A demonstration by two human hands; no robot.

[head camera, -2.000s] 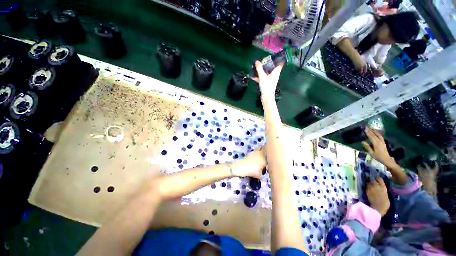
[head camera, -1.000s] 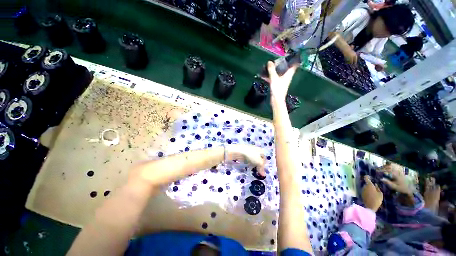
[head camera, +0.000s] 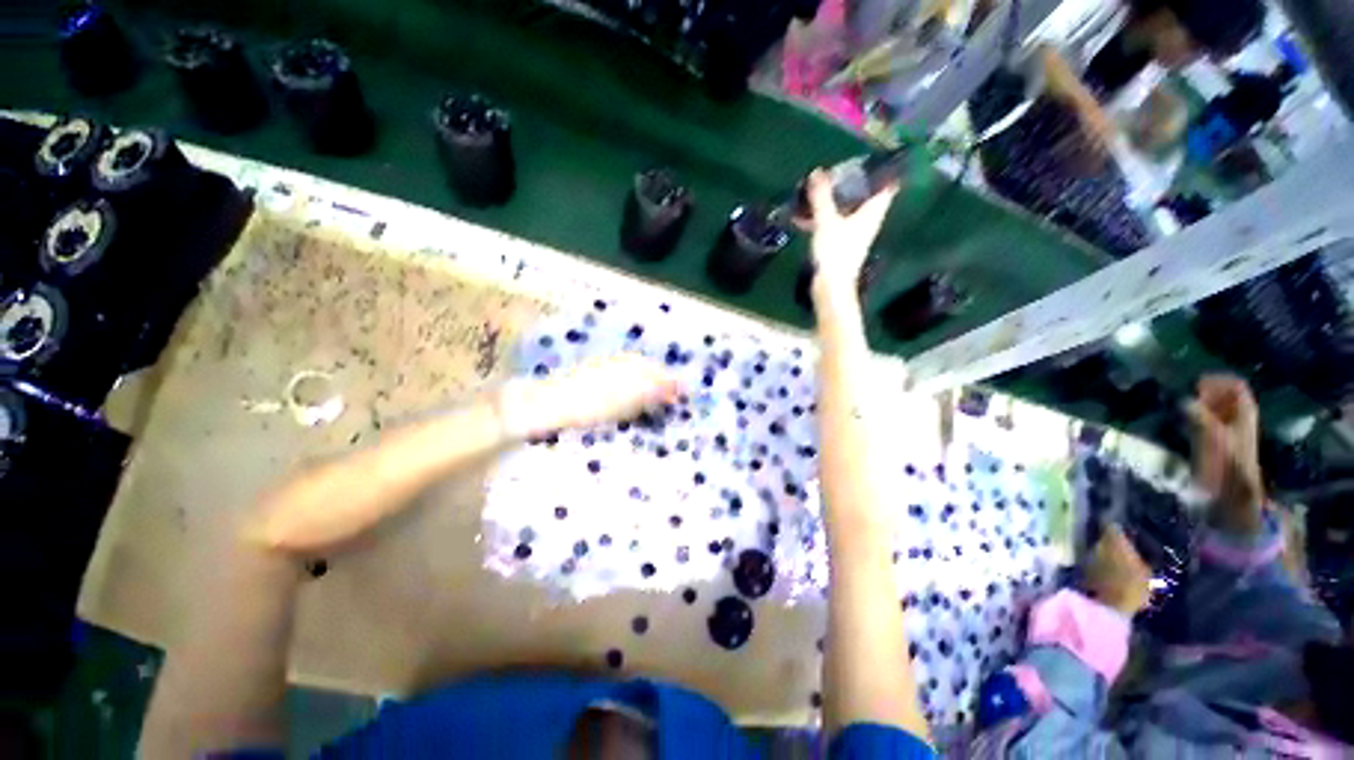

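My right hand (head camera: 846,230) is shut on a powered screwdriver (head camera: 869,181), a dark body with a green end, held over the green belt. My left hand (head camera: 616,395) is blurred, low over the plastic sheet (head camera: 594,498) with its rows of small dark dots. Something dark shows under its fingers; I cannot tell if it is held. Two round black discs (head camera: 731,621) lie on the sheet's lower right edge, left of my right forearm. Black cylindrical units (head camera: 655,215) stand in a row on the belt (head camera: 572,134).
The tan board (head camera: 401,490) bears a few dots and a pale ring mark. A black tray (head camera: 164,245) of ringed units is at the left. A whitish post (head camera: 1129,290) slants at the right. Another person's hands (head camera: 1227,431) work at the right; a blurred person is beyond the belt.
My left hand has moved left and up from the discs; the uppermost of the three discs no longer shows there. My right hand stays raised with the screwdriver. The belt units have shifted right.
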